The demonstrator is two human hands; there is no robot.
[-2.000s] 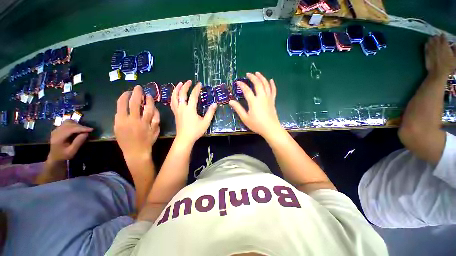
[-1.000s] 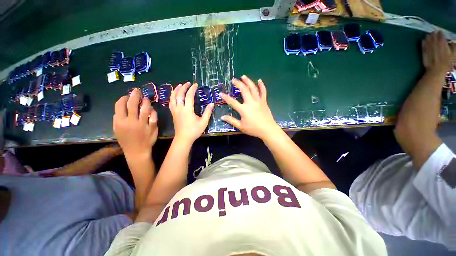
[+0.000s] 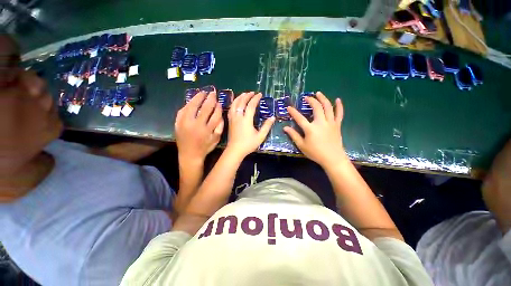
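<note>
A row of small rounded-square watch units with dark faces lies near the front edge of the green bench. My left hand (image 3: 245, 127) rests palm down on the row, its fingertips over the units and its thumb beside a blue-rimmed unit (image 3: 266, 107). My right hand (image 3: 322, 133) is at the row's right end, its thumb at a reddish-rimmed unit (image 3: 283, 107) and its fingers over another blue-rimmed unit (image 3: 306, 105). The fingers hide parts of the units, so a firm grip cannot be told.
A neighbour's hand (image 3: 197, 127) touches units just left of mine. Groups of units with white tabs (image 3: 189, 63) lie further left. More units (image 3: 399, 66) lie at the right, below a cardboard tray (image 3: 464, 33). Clear tape (image 3: 414, 160) runs along the front edge. People sit on both sides.
The view has shifted, so the bench scene sits further right. My right thumb and fingers have shifted a little over the end units. My left hand stays at the row.
</note>
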